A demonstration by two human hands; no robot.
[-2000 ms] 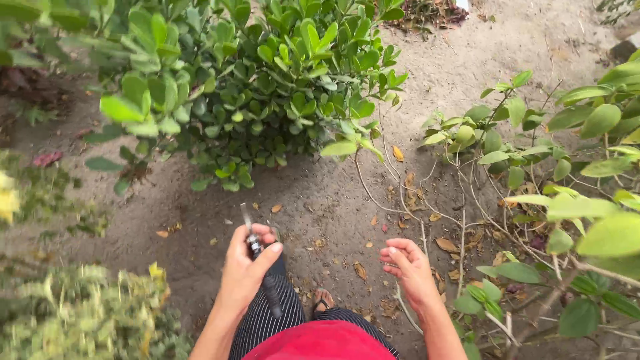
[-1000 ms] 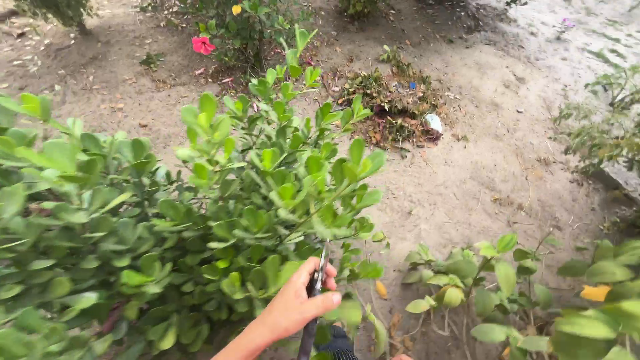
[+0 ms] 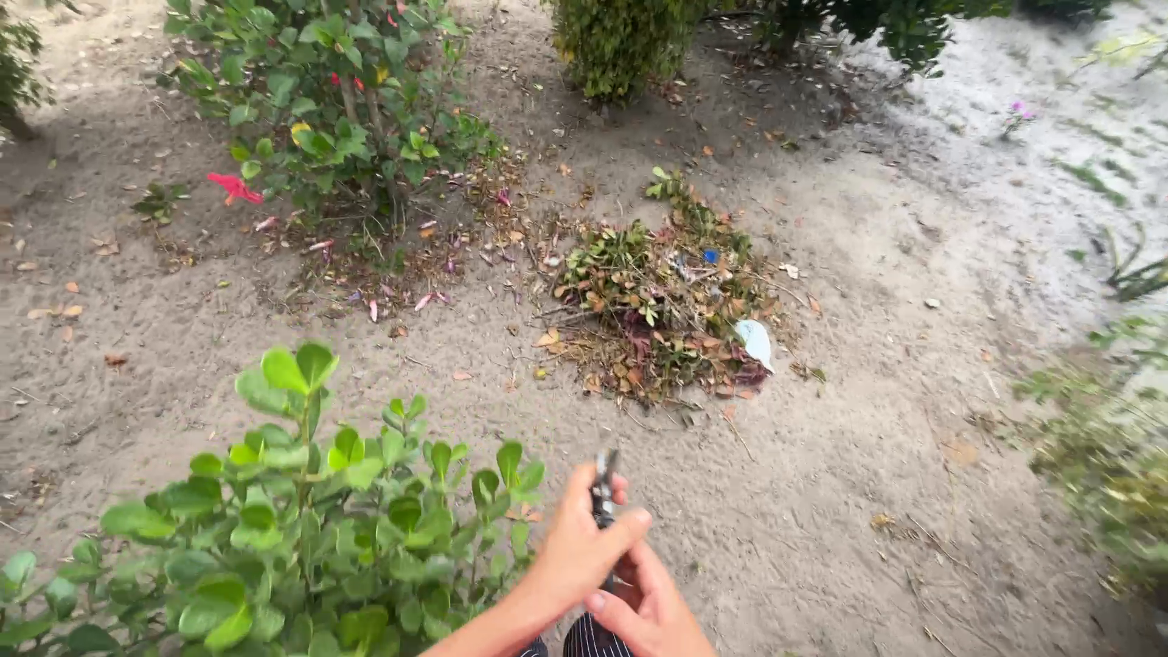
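My left hand [image 3: 584,538] is closed around a dark hand tool [image 3: 602,497], which looks like pruning shears; its short metal tip points forward, away from me. Whether its blades are apart cannot be told. Just behind, my right hand [image 3: 648,607] is against the tool's lower handle end, thumb and fingers around it; how firmly it grips is hidden. A leafy green shrub [image 3: 310,538] stands to the left of both hands. Beyond them on the sandy ground lies a heap of cut twigs and dry leaves [image 3: 657,310].
A white scrap [image 3: 755,345] and a small blue piece [image 3: 711,256] lie in the heap. A bush with a red flower [image 3: 234,188] grows at the upper left, a dense bush [image 3: 620,46] at the top, and a blurred plant [image 3: 1109,465] at the right edge.
The view has swung up and forward, away from the plants on the right. My hands, apart two seconds ago, are now together at the tool, which my left hand held then too.
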